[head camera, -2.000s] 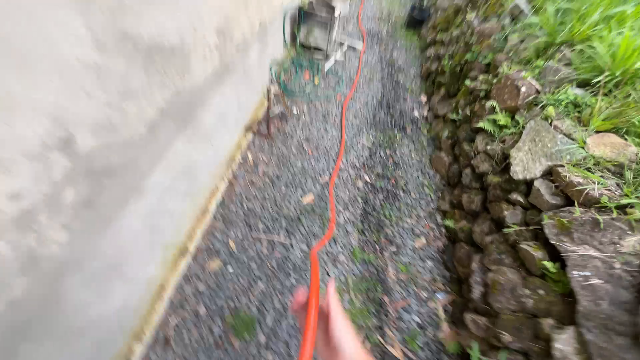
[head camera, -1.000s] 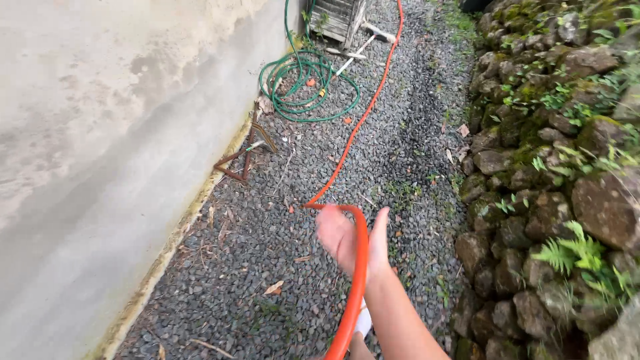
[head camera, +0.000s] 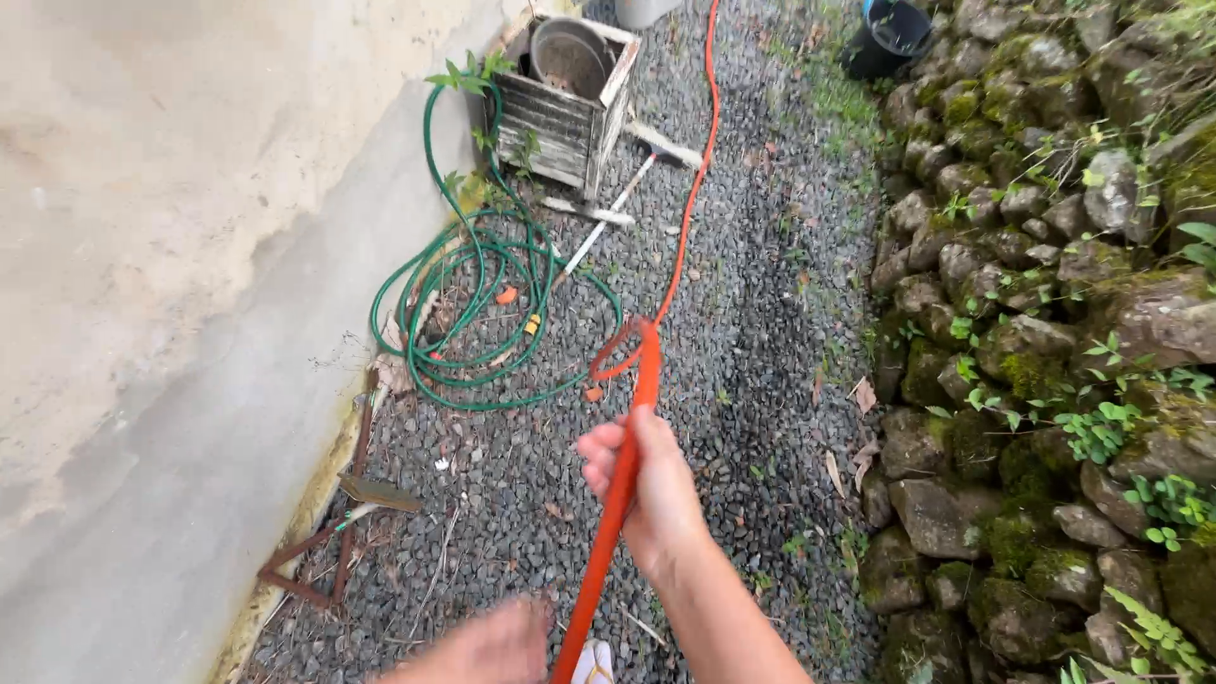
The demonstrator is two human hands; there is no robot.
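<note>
An orange hose (head camera: 608, 518) runs up from the bottom edge, through my right hand (head camera: 646, 475), then makes a small loop and lies along the gravel toward the top. The fingers of my right hand are curled loosely around it, thumb along its right side. My left hand (head camera: 494, 641) is blurred at the bottom, left of the hose and apart from it; its fingers are too blurred to make out. To the left of the hose, a coiled green hose (head camera: 475, 313) lies on the gravel by the wall.
A stained wall (head camera: 190, 285) borders the left, a mossy stone wall (head camera: 1007, 380) the right. A weathered wooden planter (head camera: 546, 128) stands ahead, beside a white-handled tool (head camera: 608, 214). A black bucket (head camera: 888, 43) is at the upper right. A rusty metal frame (head camera: 347, 556) lies at the left wall.
My left hand has come into view at the bottom. My right hand, spread against the orange hose one second ago, now has its fingers curled around it. A small loop has formed in the hose.
</note>
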